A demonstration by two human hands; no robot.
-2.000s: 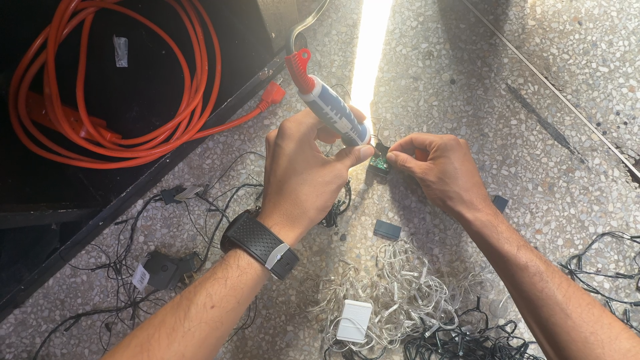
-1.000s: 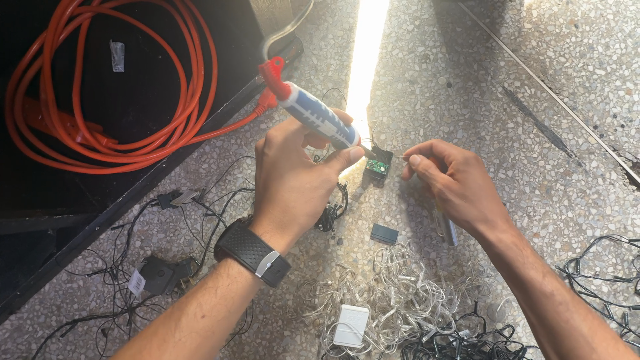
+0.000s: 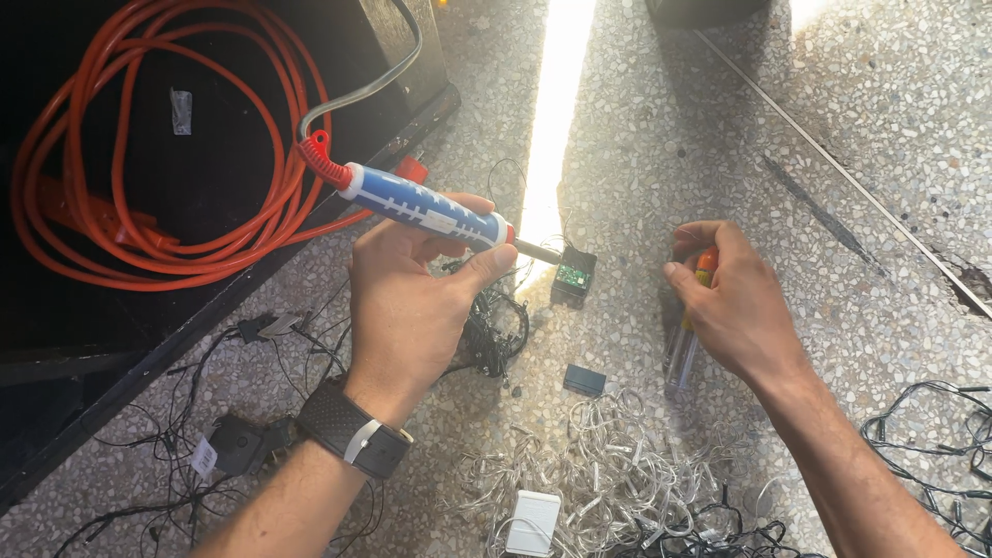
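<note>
My left hand [image 3: 422, 298] grips a soldering iron [image 3: 426, 209] with a blue and white handle and a red cord sleeve. The iron's metal shaft points right, its end beside a small green circuit board [image 3: 572, 277] in an open black case on the floor. My right hand [image 3: 732, 298], to the right of the case, is curled over a clear tube [image 3: 682, 353] with an orange and yellow top; a thin wire shows near the fingertips. Whether the fingers grip the tube is hard to see. A small dark rectangular cover [image 3: 584, 380] lies below the case.
A coiled orange extension cord [image 3: 167, 271] lies on a black surface at left. Clear-wire string lights [image 3: 612, 465] with a white box [image 3: 533, 523] lie at the bottom. Dark cables and a black adapter [image 3: 239, 444] are at lower left, more dark string lights [image 3: 930, 434] at right.
My right hand has moved away from the circuit board to the right and now is over the clear tube. The left hand still holds the iron, which was upright-slanted and now lies flatter.
</note>
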